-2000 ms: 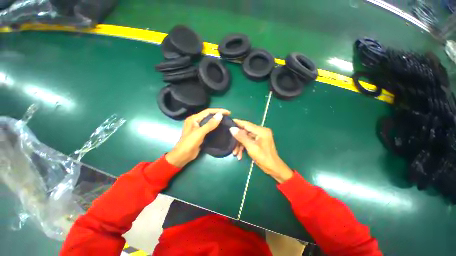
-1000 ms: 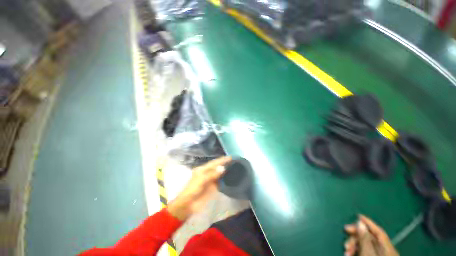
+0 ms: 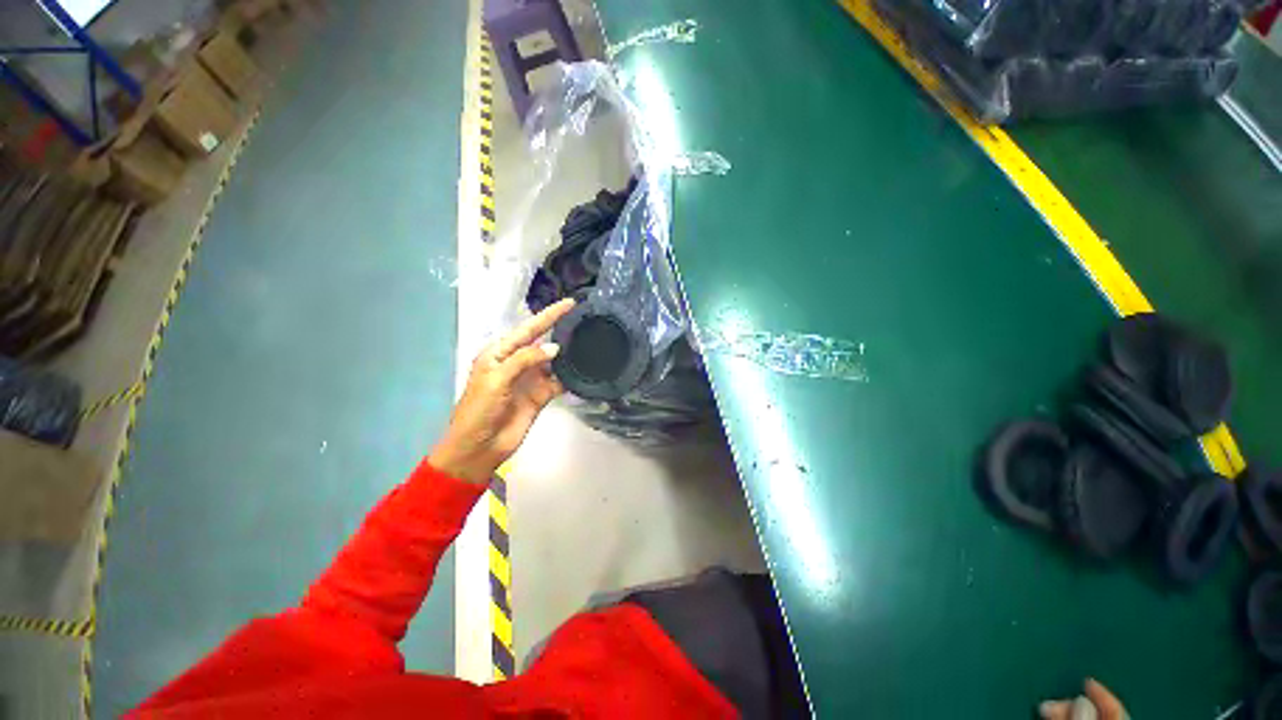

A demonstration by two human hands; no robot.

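A round black ear pad (image 3: 599, 352) with a dished centre is held at its left edge by my left hand (image 3: 503, 397). The pad is over the mouth of a clear plastic bag (image 3: 650, 260) hanging at the table edge. Black pads (image 3: 579, 253) lie inside the bag. My right hand (image 3: 1085, 702) is cut off by the bottom edge at the lower right; only fingertips show, and whether it holds anything cannot be told.
A heap of loose black ear pads (image 3: 1106, 499) lies on the green table (image 3: 900, 464) at the right. Dark bagged bundles (image 3: 1083, 63) are at the top right. Strips of tape or film hold to the table edge. Cardboard boxes (image 3: 197, 113) stand across the aisle.
The view has turned left towards the bag. My left hand has carried the ear pad from the table to the bag mouth. My right hand has let go of that pad and moved towards the bottom edge.
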